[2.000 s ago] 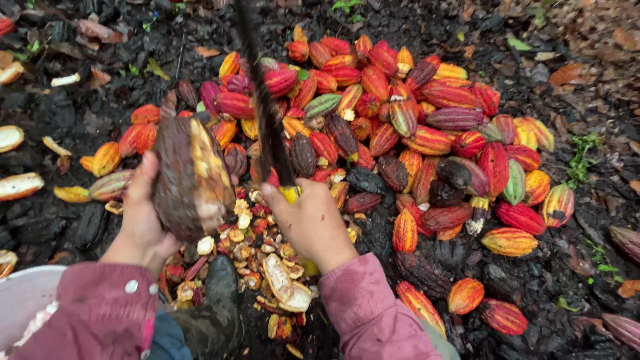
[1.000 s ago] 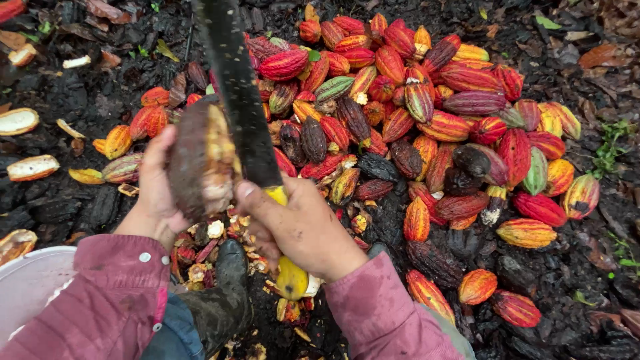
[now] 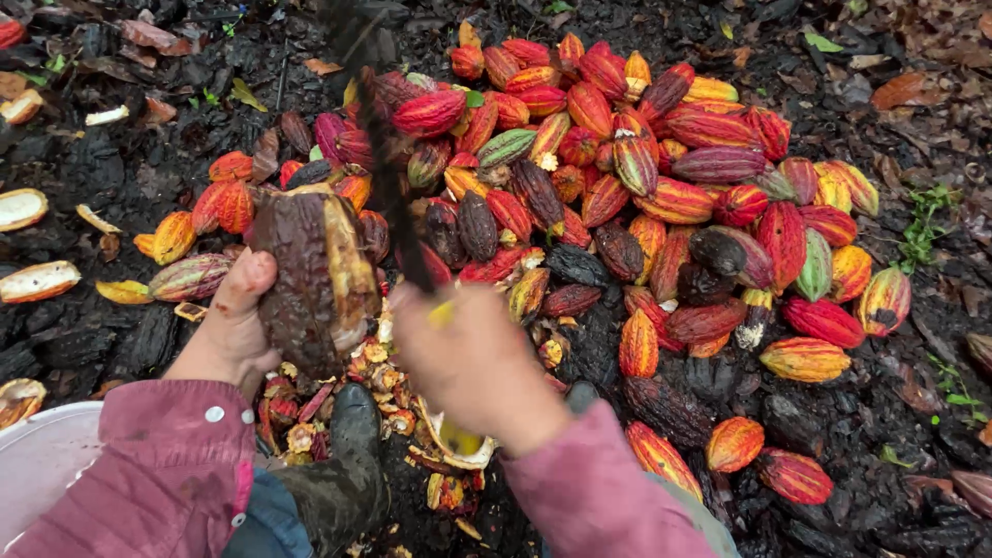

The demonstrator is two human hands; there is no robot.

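Note:
My left hand (image 3: pixel 240 322) grips a large dark brown cacao pod (image 3: pixel 298 279) from its left side, holding it roughly upright; its right side is cut, showing pale yellow-tan flesh. My right hand (image 3: pixel 473 360), blurred, is closed on the yellow handle (image 3: pixel 442 314) of a machete, just right of the pod. The dark machete blade (image 3: pixel 391 170) points up and away, also blurred, and a gap shows between it and the pod. Behind both hands lies a heap of red, yellow, green and dark cacao pods (image 3: pixel 589 108).
Cut husk pieces (image 3: pixel 387 356) lie on the ground around a rubber boot (image 3: pixel 356 465). A white bucket (image 3: pixel 46 457) stands at the lower left. Opened husks (image 3: pixel 39 280) lie at the far left. Loose pods (image 3: pixel 794 474) rest on dark, wet leaf litter at the lower right.
The machete blade was close against the pod's cut side one second ago; now it stands off to the right of it. The left hand has kept its hold on the pod.

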